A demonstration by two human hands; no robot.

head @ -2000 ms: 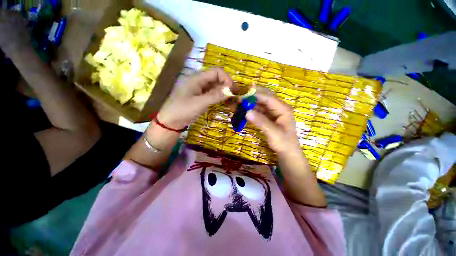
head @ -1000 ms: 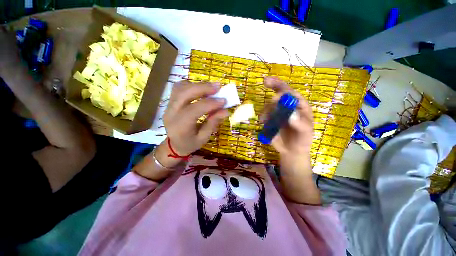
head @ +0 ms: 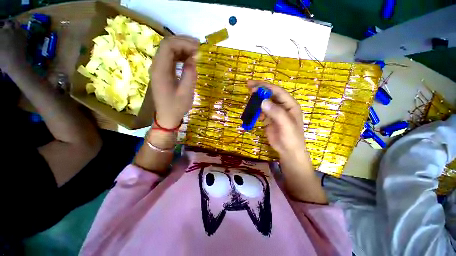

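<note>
My right hand (head: 284,120) holds a blue battery cell (head: 253,108) with a dark side, tilted, above the gold wired sheet (head: 300,95). My left hand (head: 172,82) is raised at the sheet's far left corner, between sheet and box. Its fingertips are close together and blurred, with a pale yellowish patch at them; I cannot tell whether they hold anything. A small gold tape piece (head: 216,36) shows over the white board (head: 280,27), just beyond that corner.
An open cardboard box (head: 145,107) of pale-yellow pads (head: 117,65) stands at left. Blue cells (head: 395,128) lie at right, others at the far edge. A grey metal bar (head: 400,37) is at far right. A person's arm is at left, a grey sleeve (head: 420,170) at right.
My left hand has moved away from the cell, up and left to the sheet's corner. The white square and yellow piece by it no longer show. A gold piece now shows over the board.
</note>
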